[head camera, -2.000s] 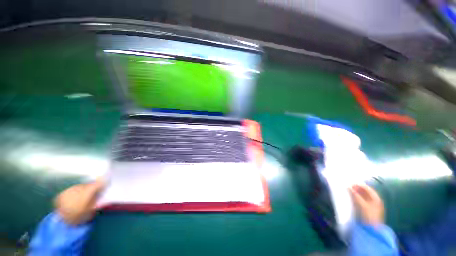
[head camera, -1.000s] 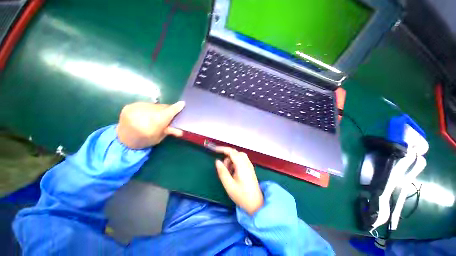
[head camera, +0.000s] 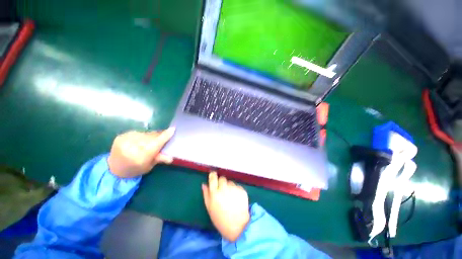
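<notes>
A silver-grey laptop (head camera: 243, 139) with dark keys stands open on a red carrier tray (head camera: 253, 181), its screen (head camera: 273, 38) solid green. My left hand (head camera: 138, 153) grips the laptop's front left corner, thumb on top and fingers at the underside. My right hand (head camera: 226, 205) is at the tray's front edge, fingertips touching or just short of it. Whether it holds something small cannot be told. The image is somewhat blurred.
To the right lie a black handheld scanner (head camera: 358, 183), white label strips (head camera: 381, 205) and a blue box (head camera: 383, 135). A thin black cable runs from the laptop's right side. Red trays show at the far left (head camera: 16, 50) and far right (head camera: 433, 119).
The view has shifted, so the laptop sits slightly lower and further left. My left hand keeps its hold on the corner. My right hand's fingers now point up at the tray edge.
</notes>
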